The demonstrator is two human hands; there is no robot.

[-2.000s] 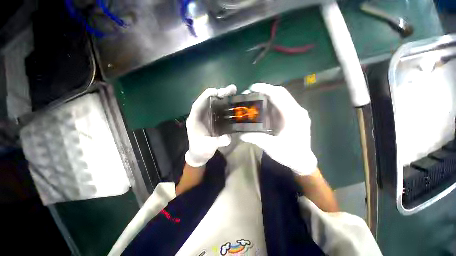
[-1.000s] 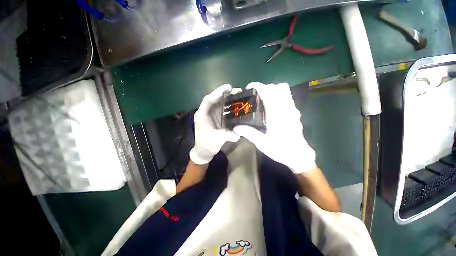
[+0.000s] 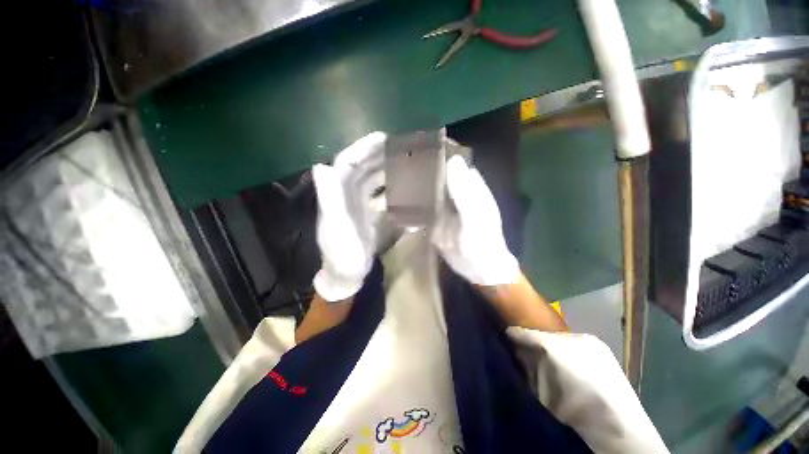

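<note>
A dark grey housing (image 3: 414, 176) is held over my lap between my two white-gloved hands. Its plain grey face is towards me and no orange shows; it is slightly blurred. My left hand (image 3: 347, 213) is at its left side, with the fingers raised and partly spread. My right hand (image 3: 470, 217) grips its right side. The fingertips behind the housing are hidden.
Red-handled pliers (image 3: 480, 34) lie on the green mat (image 3: 293, 115) below the silver machine base (image 3: 204, 31). A white tube (image 3: 614, 80) crosses the bench edge. A rimmed tray (image 3: 696, 222) with dark parts is at right. A white blister tray (image 3: 98, 248) is at left.
The housing has turned so that its plain grey face shows instead of the orange inside. My left hand's fingers have opened somewhat. The view has shifted, with the bench things higher in the picture.
</note>
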